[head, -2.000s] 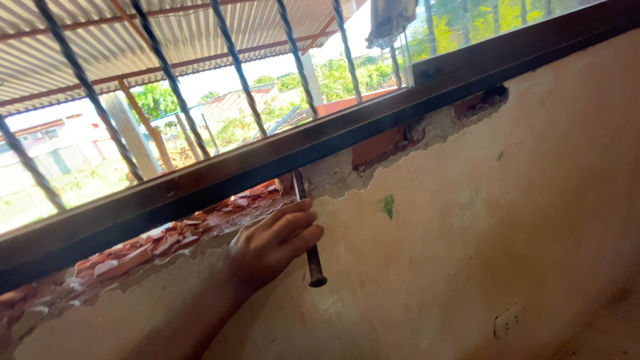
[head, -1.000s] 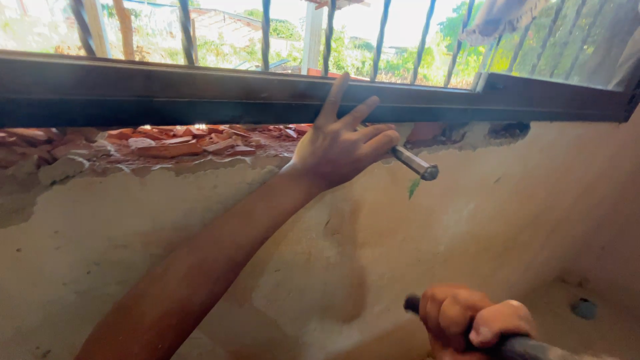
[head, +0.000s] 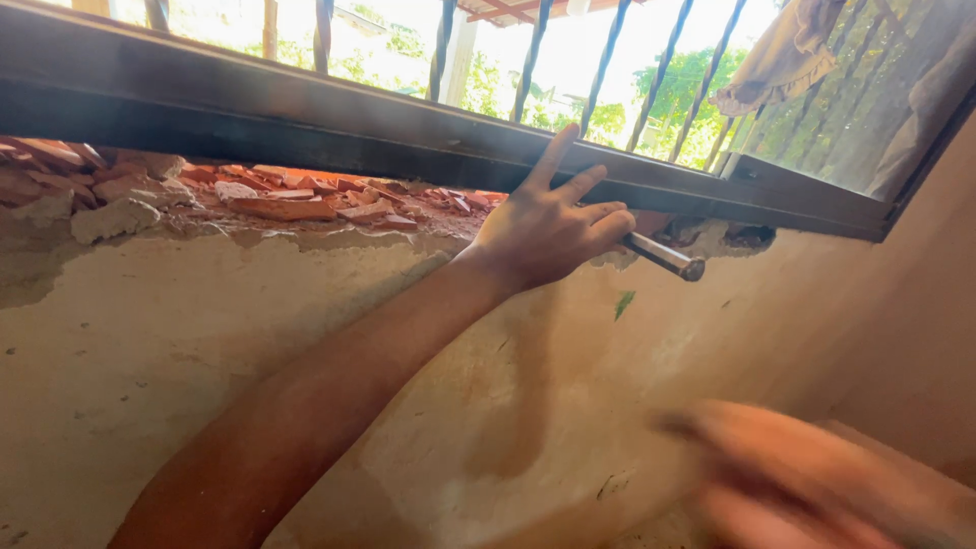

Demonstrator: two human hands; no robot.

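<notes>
My left hand (head: 560,221) holds a steel cold chisel (head: 665,256) under the window frame, two fingers stretched up over the dark metal window frame (head: 427,145). The chisel's struck end sticks out to the right; its other end is hidden behind the hand and frame. At the lower right, my right hand (head: 778,473) is blurred by motion, with the dark end of a tool at its left side; the rest of that tool is hidden. Broken red brick pieces (head: 282,207) lie in the rough gap beneath the frame, above the plastered wall (head: 229,343).
Twisted metal bars (head: 534,61) stand behind the frame. A frilled cloth (head: 785,61) hangs at the upper right. Loose mortar lumps (head: 114,219) sit along the gap's left part. A broken hollow (head: 751,238) lies beneath the frame's right part.
My left hand has gone from a fist around a downward-slanting chisel to resting fingers on the frame, the chisel pointing rightward. My right hand came into view holding a dark-handled tool and is now blurred.
</notes>
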